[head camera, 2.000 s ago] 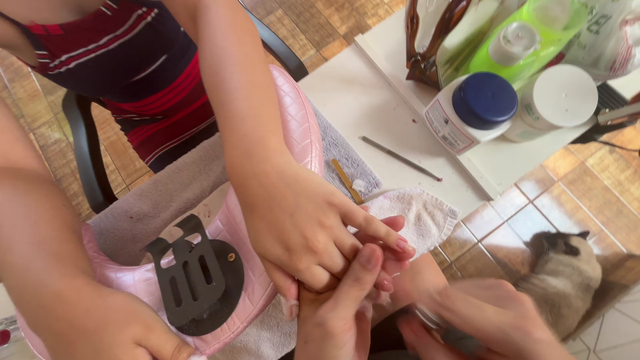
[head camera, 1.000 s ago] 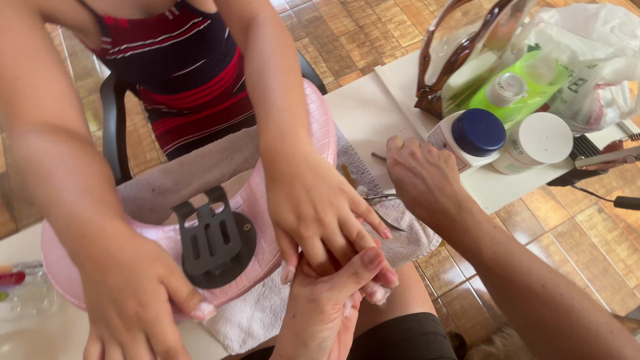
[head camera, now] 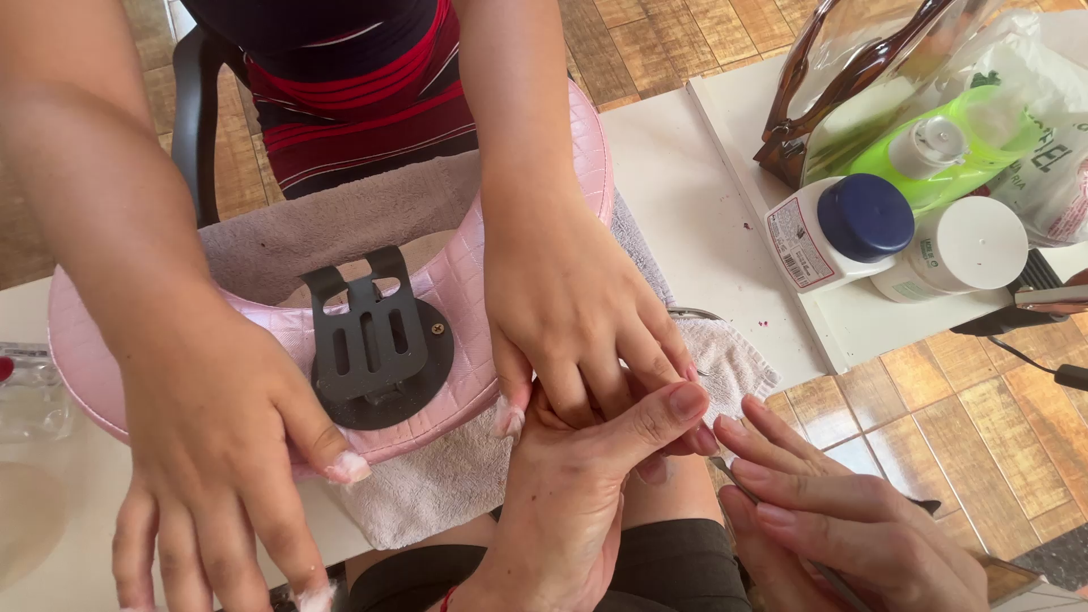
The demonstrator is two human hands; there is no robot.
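My left hand (head camera: 586, 484) is closed around the fingers of the other person's hand (head camera: 565, 297), its thumb on top near their fingertips. My right hand (head camera: 833, 510) grips a thin metal manicure tool (head camera: 738, 480), whose tip is close to the held fingers' nails. The person's other hand (head camera: 204, 425) is spread at the left, with white fluffy material on some fingertips. Beneath their arms is a pink quilted armrest cushion (head camera: 565, 170) with a black metal holder (head camera: 370, 340). A light towel (head camera: 425, 501) lies under the cushion's edge.
A white table (head camera: 663, 187) carries a blue-capped bottle (head camera: 865, 218), a white-lidded jar (head camera: 973, 246), a green bottle (head camera: 943, 153) and a clear bag with brown handles (head camera: 816, 93). Metal handles (head camera: 693, 314) show beside the towel. A clear plastic container (head camera: 30, 395) is at the left edge.
My right hand has moved from the table beside the blue-capped bottle to the held fingers, and a thin metal tool now shows in it. My left hand keeps its hold.
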